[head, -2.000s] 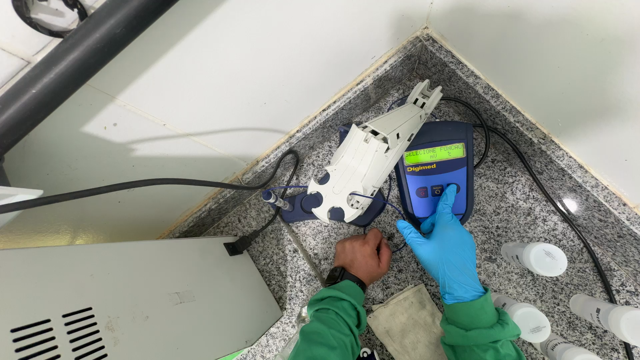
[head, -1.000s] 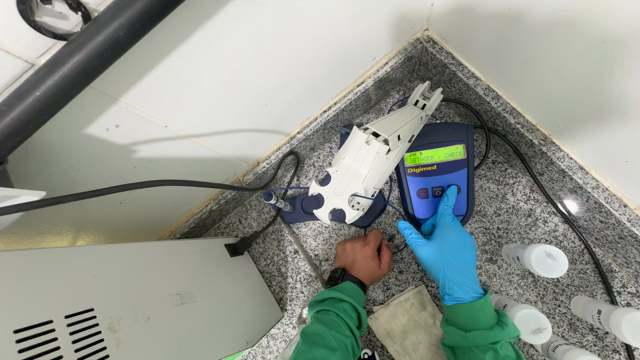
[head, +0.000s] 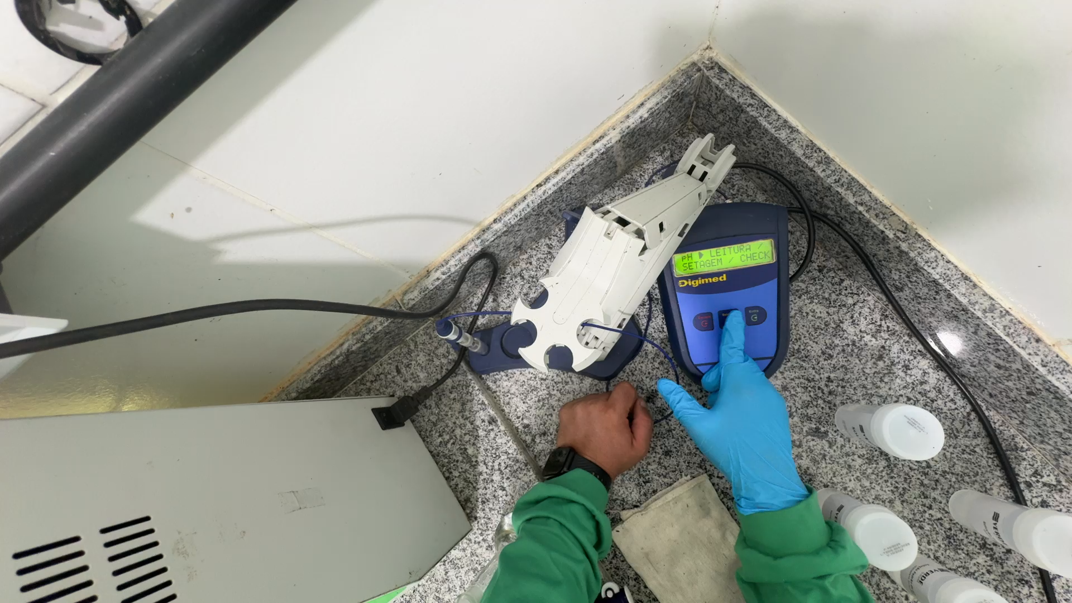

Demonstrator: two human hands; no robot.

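Observation:
My right hand (head: 741, 414), in a blue glove, has its index fingertip on the middle button of a blue Digimed pH meter (head: 691, 347) with a lit green display (head: 724, 257). My left hand (head: 605, 425), ungloved and with a black watch at the wrist, rests curled on the granite counter below an electrode stand. A thin blue cable passes beside it; whether the fingers grip something is hidden. The stand's pale grey plastic arm (head: 620, 260) leans over its dark blue base (head: 498, 356). An electrode (head: 461, 335) stands at the base's left end.
A grey metal appliance (head: 209, 502) with vents fills the lower left, its black cable (head: 251, 308) running along the wall. Several white-capped plastic bottles (head: 909, 431) stand at the right. A folded cloth (head: 678, 536) lies between my forearms. Another black cable (head: 938, 352) runs down the right side.
The text on the meter's display has changed. My right index finger has moved from the right button to the middle one. My left hand has stayed in place.

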